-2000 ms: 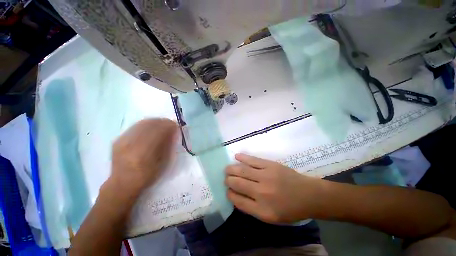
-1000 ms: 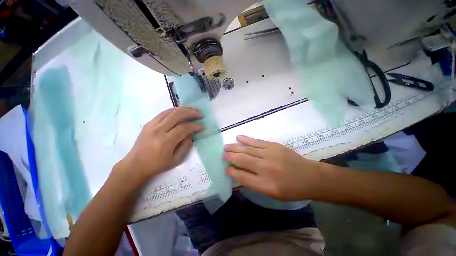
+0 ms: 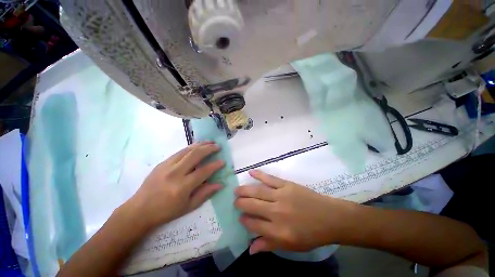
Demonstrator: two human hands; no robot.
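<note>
A pale green fabric strip (image 3: 227,200) runs from under the sewing machine's needle area (image 3: 220,121) down over the table's front edge. My left hand (image 3: 179,181) lies flat on the strip's left side, fingertips on the cloth just in front of the needle area. My right hand (image 3: 287,211) rests along the strip's right edge, fingers slightly spread, fingertips touching it. Neither hand visibly pinches the cloth. The needle tip is hidden behind the machine head (image 3: 163,59). A small tan ribbed roller (image 3: 236,119) sits beside the presser area.
A darker teal strip pile (image 3: 62,167) lies at the table's left. More mint pieces (image 3: 339,108) lie right of the needle, beside black-handled scissors (image 3: 403,130) and black snips (image 3: 434,126). A printed ruler (image 3: 347,181) runs along the front edge. A blue basket edge (image 3: 26,205) stands at far left.
Since two seconds ago, my left hand has come down onto the strip. The camera view has shifted, showing more of the machine head and its white ribbed knob. My right hand stays by the strip.
</note>
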